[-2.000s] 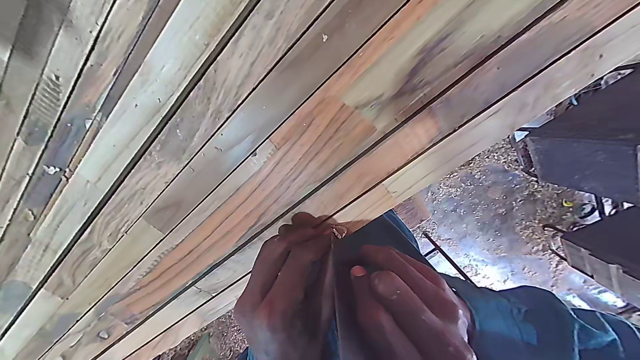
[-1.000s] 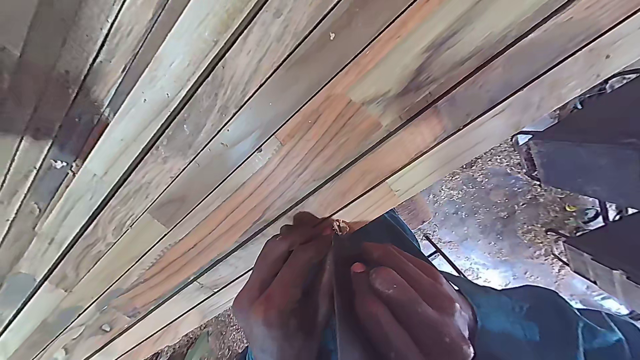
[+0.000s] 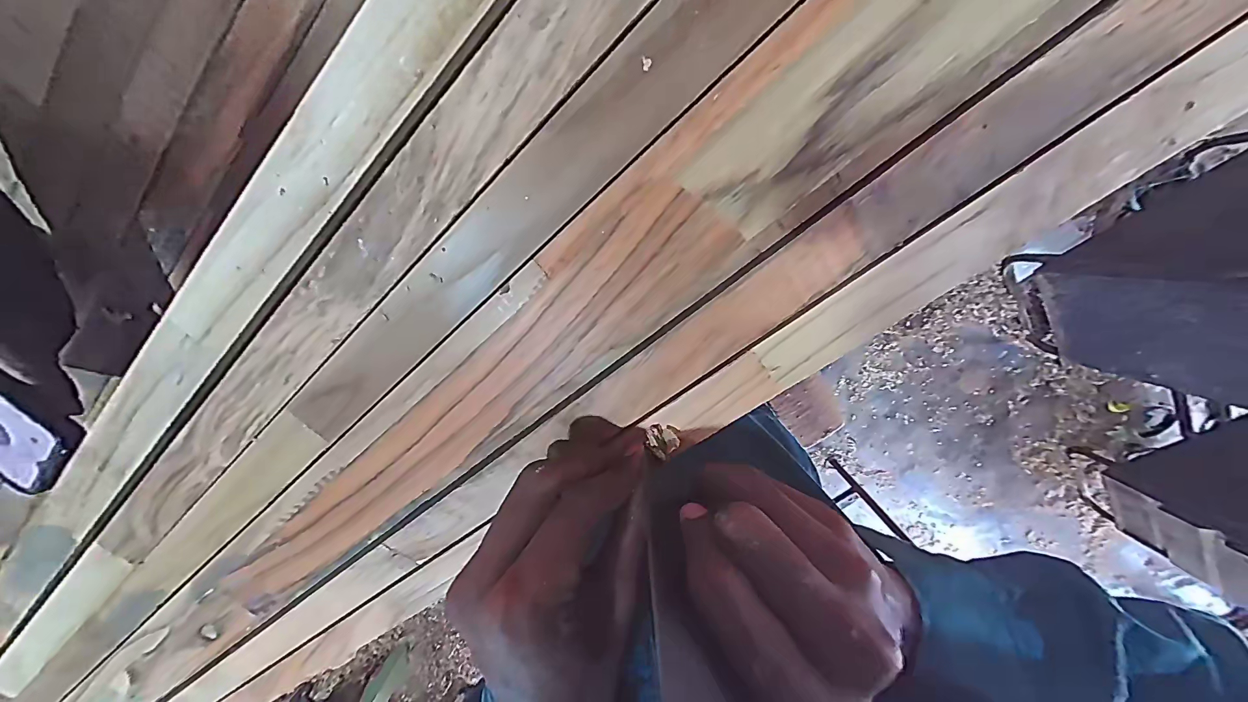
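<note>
Joined wooden strips (image 3: 604,253) lie side by side diagonally across the view, their lower edge beneath my hands. My left hand (image 3: 556,565) and my right hand (image 3: 790,585) are close together at bottom centre, fingers curled on either side of a dark, flat, thin piece (image 3: 668,585) whose exact kind I cannot tell. Both hands seem to grip it. A small curled wood shaving (image 3: 663,441) is at its top end, beside my left fingertips and against the edge of the nearest strip. The lower part of the dark piece runs out of view.
Dark panels on metal frames (image 3: 1150,283) stand at the right. Below is the ground (image 3: 946,390), strewn with shavings or debris. A dark shape (image 3: 29,322), not clearly identifiable, is at the left edge, next to shaded boards (image 3: 146,107).
Dark shapes and shaded boards now show at the upper left, where lighter strips lay two seconds ago. My hands have stayed in nearly the same place, close together.
</note>
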